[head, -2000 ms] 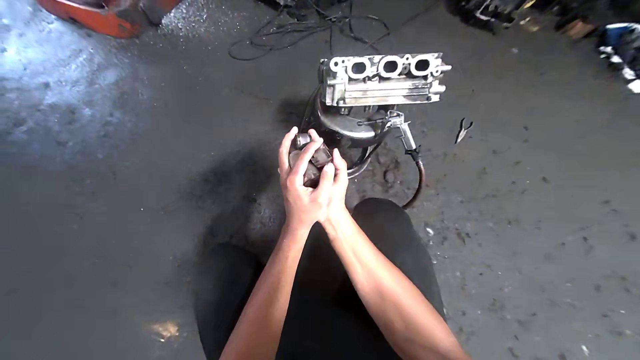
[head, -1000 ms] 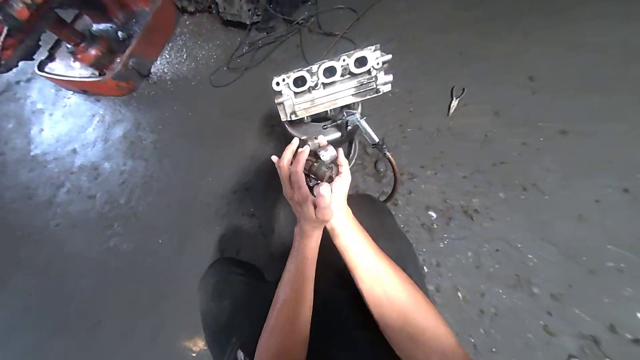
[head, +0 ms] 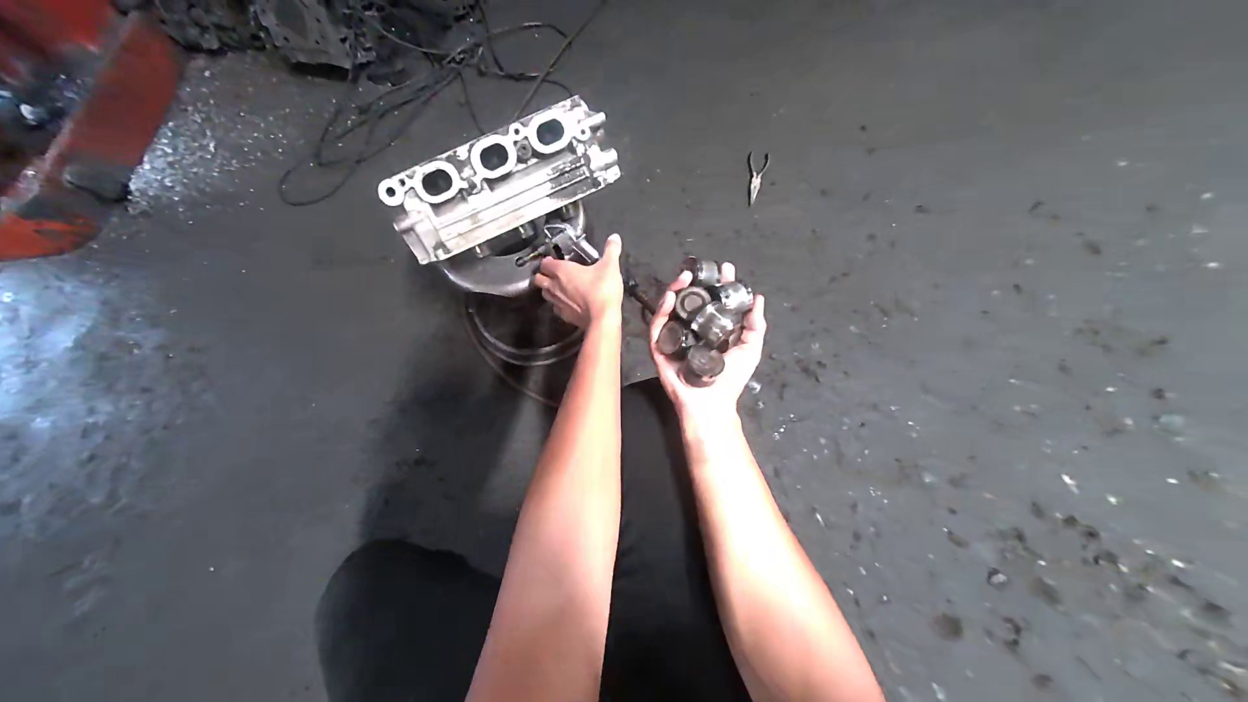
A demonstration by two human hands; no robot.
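Observation:
Several cylindrical metal parts, like valve tappets [head: 715,323], lie piled in my right hand [head: 720,387], palm up with its fingers curled around them. My left hand [head: 583,290] reaches to the metal tool [head: 571,244], perhaps an air blow gun, on the round dark metal stand [head: 490,276]; its fingertips are partly hidden, so whether they grip the tool cannot be told. Above that hand rests an aluminium engine cylinder head [head: 507,200], set at a slant on the stand, with three oval ports facing up.
Needle-nose pliers [head: 755,179] lie on the floor right of the cylinder head. Black cables [head: 400,102] tangle behind it. An orange-red metal object [head: 127,117] stands at the upper left, beside dark metal parts [head: 307,34]. A hose [head: 517,359] loops below the stand.
My hands, together around the metal parts before, are now apart. The left has moved to the tool by the stand; the right holds the parts farther right. The view has shifted.

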